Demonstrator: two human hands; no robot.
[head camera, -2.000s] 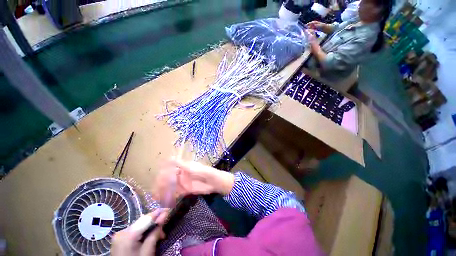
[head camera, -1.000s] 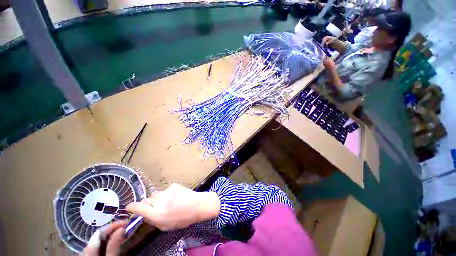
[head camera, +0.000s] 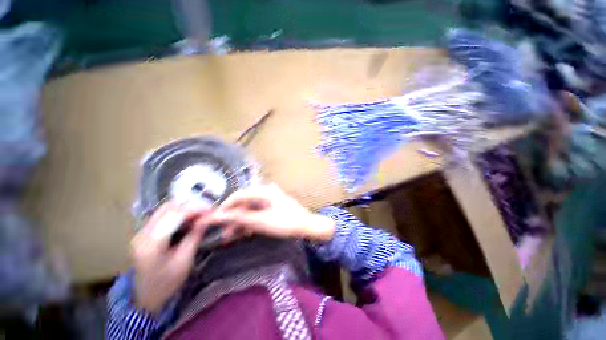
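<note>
The view is blurred. The round grey finned housing (head camera: 161, 163), with its white centre disc and dark square, lies on the bench near its front edge. My left hand (head camera: 159, 255) is at its near rim, fingers bent around a small dark item, too blurred to name. My right hand (head camera: 269, 214) reaches in from the right, its fingertips meeting the left ones over the housing's near edge. What the right fingers hold, if anything, is hidden. Thin dark tweezers (head camera: 255, 127) lie on the bench behind the housing.
A tied bundle of blue-and-white wires (head camera: 372, 129) lies at right on the tan bench (head camera: 100, 133). A bluish plastic bag (head camera: 498, 73) stands behind it. An open carton (head camera: 475, 209) of dark parts is beyond the bench edge. Blurred bluish shapes are at far left.
The view has swung left, so the housing and wires sit further right and higher. My hands have come together at the housing's near rim, and my left hand is more fully in view.
</note>
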